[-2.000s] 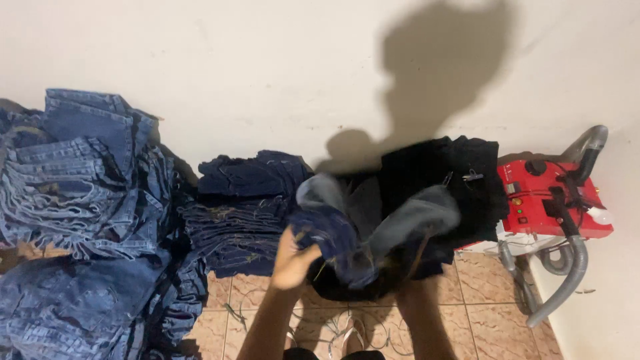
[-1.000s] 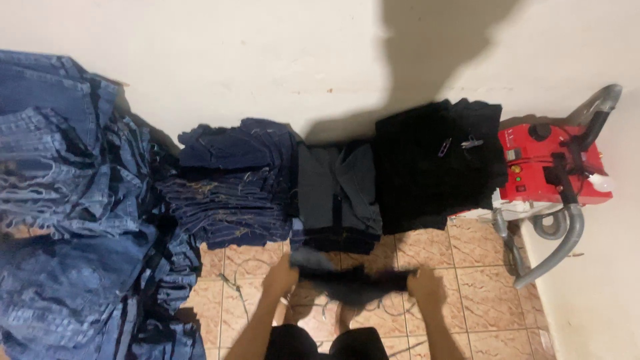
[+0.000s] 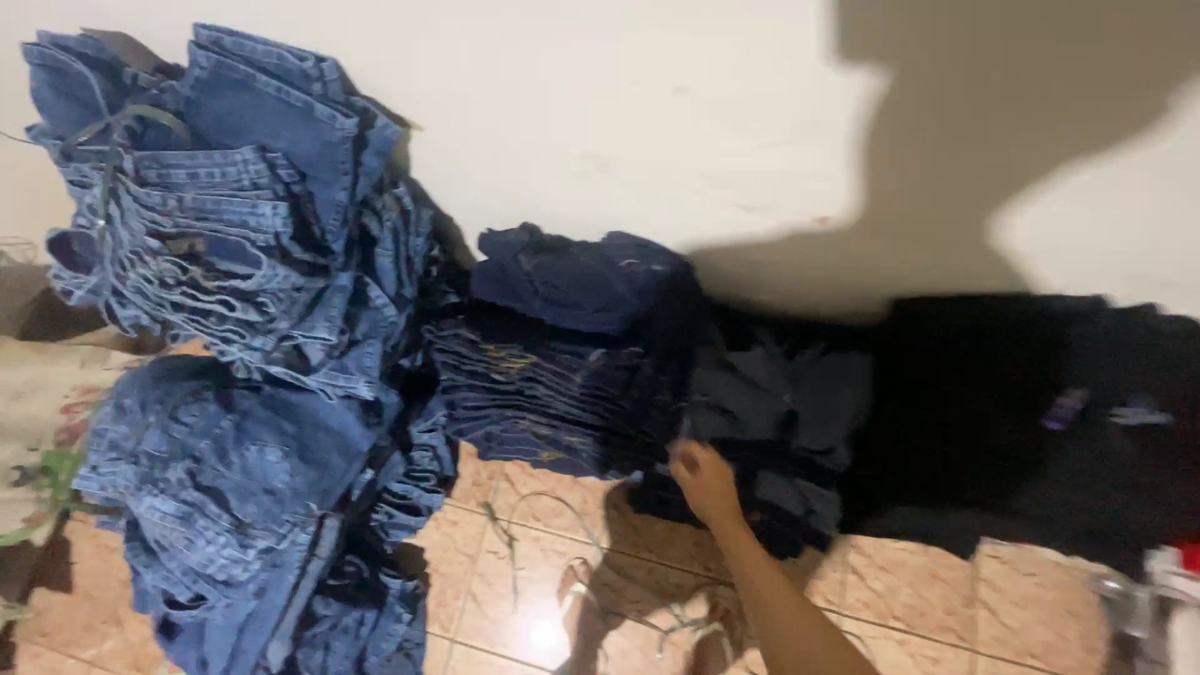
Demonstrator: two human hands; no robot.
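Note:
My right hand (image 3: 705,483) reaches in from the bottom right, its fingers curled at the front left edge of a pile of dark grey and black garments (image 3: 783,394). Blur hides whether the fingers grip cloth. My left hand is out of view. Just left of the right hand stands a stack of folded dark blue jeans (image 3: 534,403), with more folded dark denim (image 3: 581,277) behind it. To the right lies a pile of black garments (image 3: 966,403) with small light items on top.
Tall piles of lighter blue jeans (image 3: 272,103) fill the left, one tied with a strip. A patterned cloth (image 3: 47,431) lies at the far left edge. Loose cords (image 3: 511,534) and my feet are on the tiled floor (image 3: 900,586). A pale wall (image 3: 609,122) rises behind.
The view has swung left. A second ago both hands held a dark garment stretched between them; now it is not between hands, the left hand is out of view and the right is at the grey pile.

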